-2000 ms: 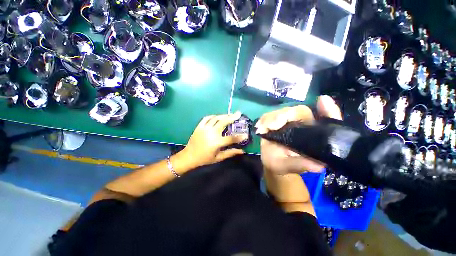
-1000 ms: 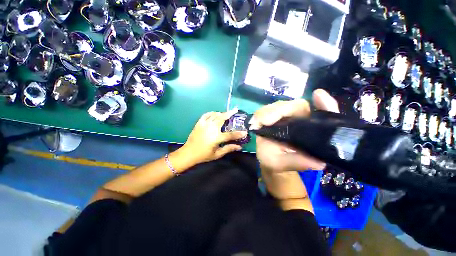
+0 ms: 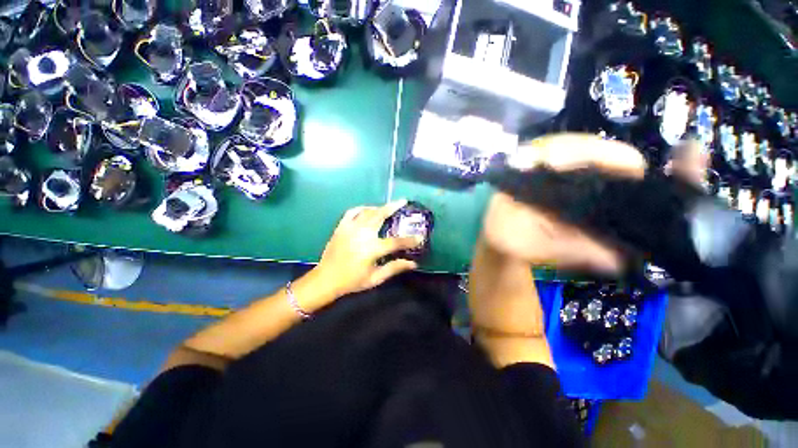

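The round housing unit, black with a pale centre, sits at the front edge of the green bench. My left hand holds it from the left, fingers around its side. My right hand is blurred and grips the black electric screwdriver. The driver's tip is at the pale front ledge of the screw feeder, away from the unit. Whether a screw is on the tip cannot be seen.
Waiting units with looped wires cluster at the left and back of the bench. Lined-up units with bright centres stand at the right. A blue plastic bin with small components is below the bench edge. Yellow tape marks the floor at left.
My right hand and the screwdriver have moved away from the housing unit, up and right to the feeder's ledge. My left hand still holds the unit. The whole view has shifted slightly.
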